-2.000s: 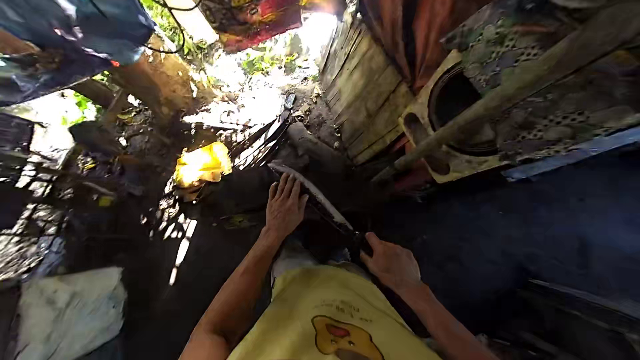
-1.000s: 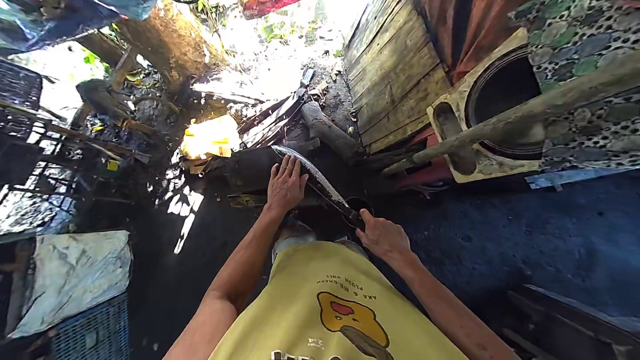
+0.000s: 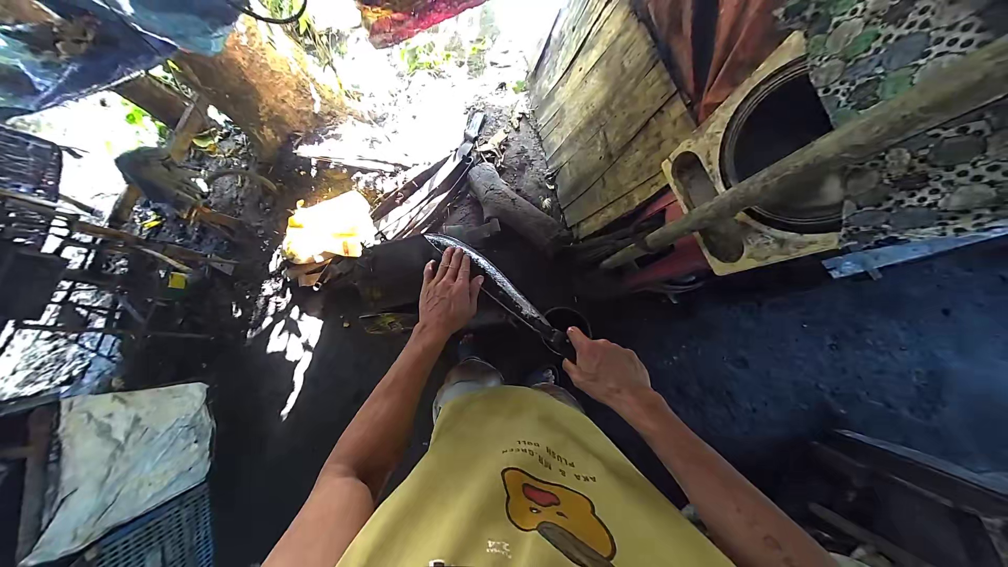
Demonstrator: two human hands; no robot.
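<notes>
A long curved metal blade [image 3: 501, 282] with a dark handle [image 3: 561, 344] lies slantwise in front of my body. My right hand [image 3: 606, 366] is closed around the handle at the blade's lower right end. Flat on or against the blade near its far tip rests my left hand [image 3: 451, 291], its fingers extended and close together. Beneath the blade is a dark surface, too shadowed to identify. A dark round rim [image 3: 568, 315] shows beside the handle, partly hidden by it.
A thick log [image 3: 512, 206] lies beyond the blade, beside wooden planks [image 3: 606, 118]. A slanting pole [image 3: 819, 153] crosses a pale frame with a round opening [image 3: 713, 244] at right. At left are a sunlit yellow object [image 3: 331, 228], a pale sack [image 3: 130, 465] and a blue plastic crate [image 3: 161, 531].
My left hand has shifted slightly relative to the blade's tip. My right hand keeps its hold on the handle. The view has tilted somewhat since the earliest frame.
</notes>
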